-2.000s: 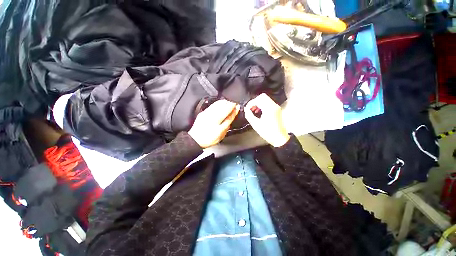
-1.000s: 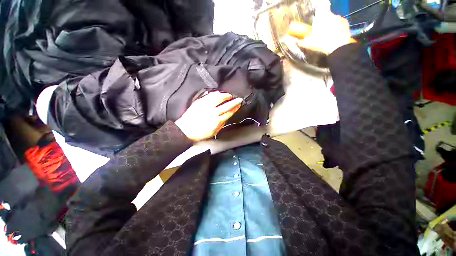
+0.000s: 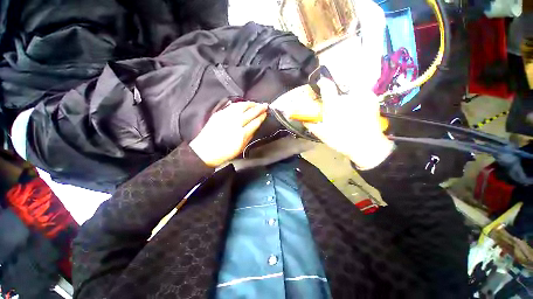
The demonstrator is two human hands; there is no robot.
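Observation:
A black garment lies bunched over a white padded sleeve board, whose rounded end shows at the left. My left hand presses on the garment's near edge, its fingertips pinching the cloth. My right hand grips the orange handle of the steam iron. The iron's tip rests at the cloth edge, right beside my left fingertips. The iron's underside and most of its body are hidden by my hand and by glare.
The iron rest with its brown plate stands at the top. A blue tray with purple-red loops is at the upper right. A yellowish hose and dark cords run right. Black garments lie at the upper left, with red cords at the left.
My right hand let go of the cloth, took hold of the iron on its rest and brought it down to the garment's edge. My left hand stayed on the cloth. The view shifted slightly.

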